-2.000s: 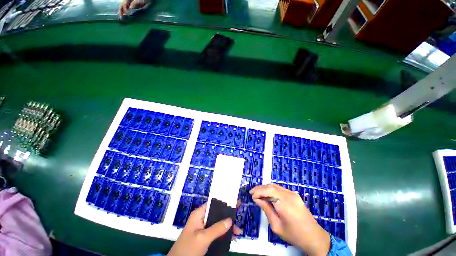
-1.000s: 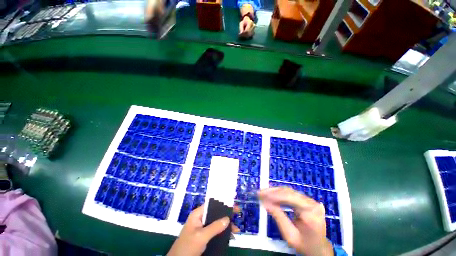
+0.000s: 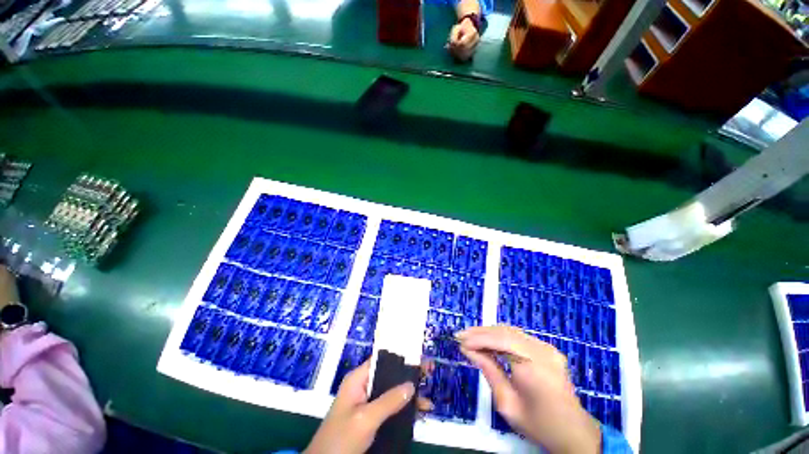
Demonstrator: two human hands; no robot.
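Note:
My left hand (image 3: 359, 412) is shut on a strip, white backing paper (image 3: 404, 310) at its upper end and matt black pads (image 3: 393, 381) at its lower end. The strip is over the middle block of a white-edged parts tray (image 3: 266, 398). The tray holds rows of small blue parts (image 3: 275, 297) with dark centres. My right hand (image 3: 528, 381) is just right of the strip, thumb and fingers pinched on thin tweezers (image 3: 506, 356). The tweezer tips are near the blue parts; whether they hold a piece is too small to tell.
Circuit boards (image 3: 91, 215) and clear film (image 3: 34, 266) are at left, near a pink sleeve (image 3: 53, 390). Dark blocks (image 3: 527, 124) are on the green belt. A person's hand (image 3: 463, 40) and orange-brown housings (image 3: 538, 34) are opposite. A post with a white-wrapped base (image 3: 674, 232) and another tray (image 3: 789, 355) are at right.
The blurred hand at the top left of centre has left the view. The view has shifted slightly. My right hand still pinches the tweezers beside the strip; my left hand keeps its hold.

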